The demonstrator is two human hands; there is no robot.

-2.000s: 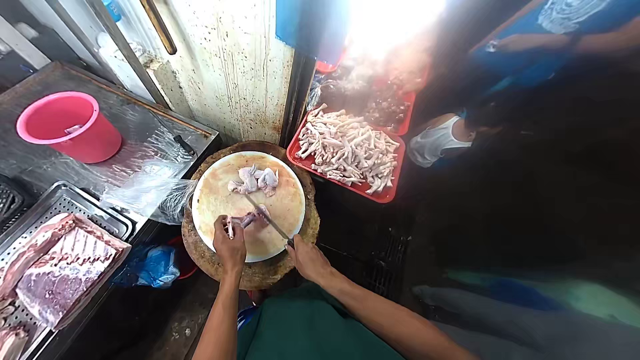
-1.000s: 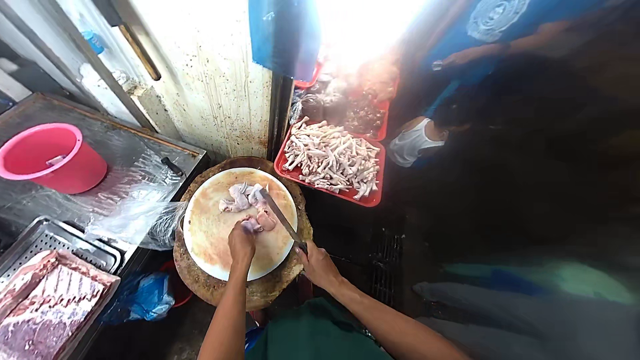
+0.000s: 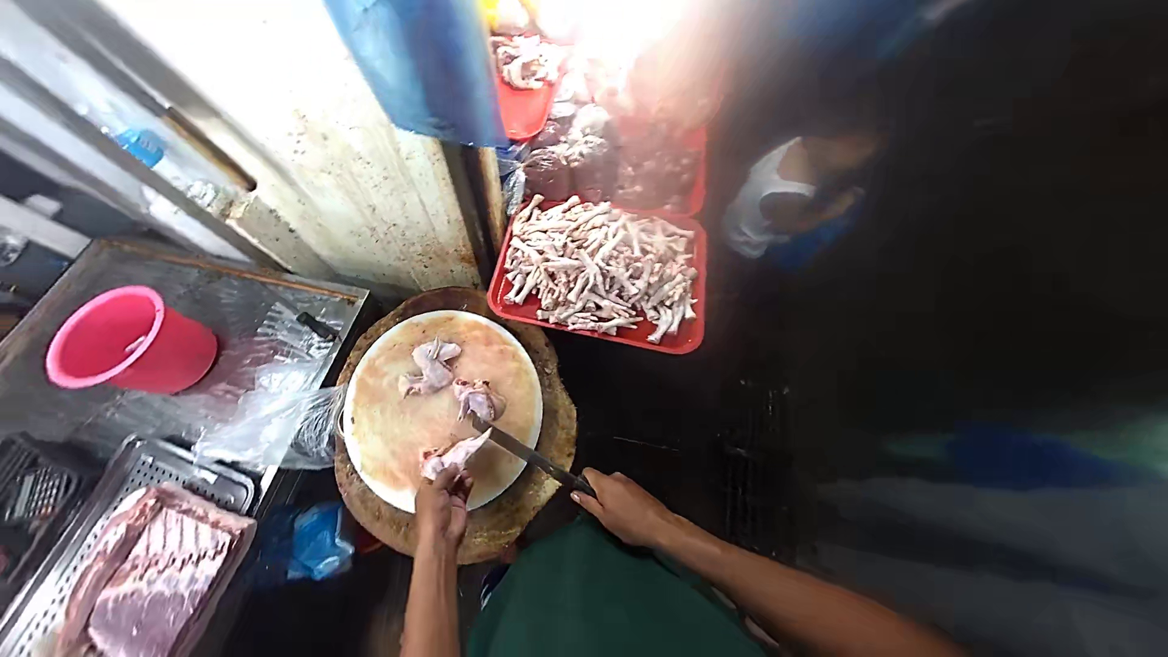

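Note:
My left hand (image 3: 443, 504) grips a piece of raw poultry (image 3: 453, 454) over the lower part of a round white cutting board (image 3: 388, 401). In my right hand (image 3: 625, 504) is the handle of a knife (image 3: 534, 456); its blade points up and left across the board, the tip beside a second raw piece (image 3: 478, 400). Another raw piece, which looks like a wing (image 3: 432, 365), lies farther up the board. Under the board is a round wooden chopping block (image 3: 558, 401).
A red tray of chicken feet (image 3: 598, 265) stands just beyond the block. On the left metal table are a pink bucket (image 3: 187, 351), clear plastic bags (image 3: 274, 424) and a perforated metal tray (image 3: 228, 488) with a rib slab (image 3: 160, 584). At upper right is a person (image 3: 776, 196).
My left hand has moved toward the near side of the board, a poultry piece now plainly in its fingers. The knife tip has come down from the upper pieces.

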